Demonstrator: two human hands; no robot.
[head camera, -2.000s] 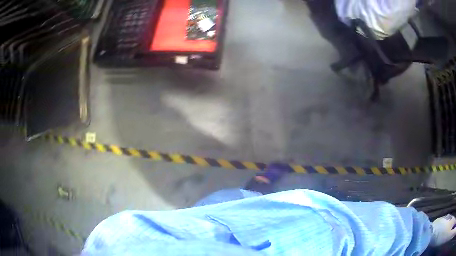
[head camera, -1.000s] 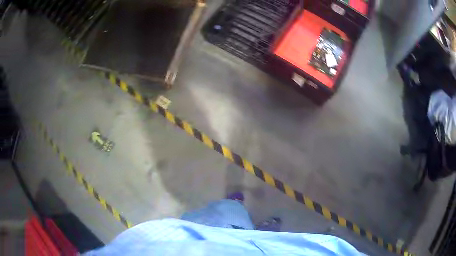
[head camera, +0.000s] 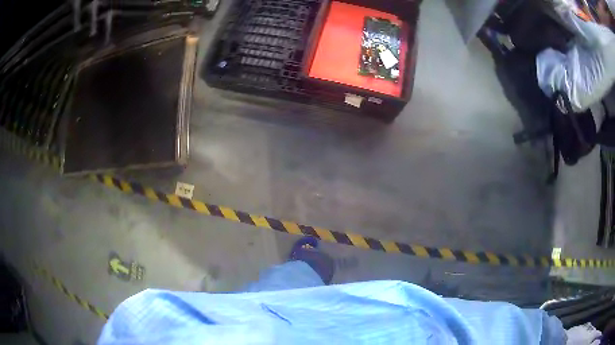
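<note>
My right hand (head camera: 584, 335), in a white glove, is cut off by the bottom right edge. It is beside the dark bars of a rack (head camera: 593, 306); whether it grips them is hidden. My left hand is not in view. Ahead on the floor stands a black bin (head camera: 361, 98) with a red-orange liner (head camera: 337, 50). A green circuit board (head camera: 379, 57) with a white patch lies on the liner.
A dark rack trolley (head camera: 125, 108) stands at the left. Yellow-black tape (head camera: 270, 222) crosses the grey floor by my shoe (head camera: 313, 259). A seated person (head camera: 573, 74) is at the upper right.
The view has turned since a second ago: the bin and trolley have shifted left and the tape lies flatter. My right hand shows again at the lower right edge.
</note>
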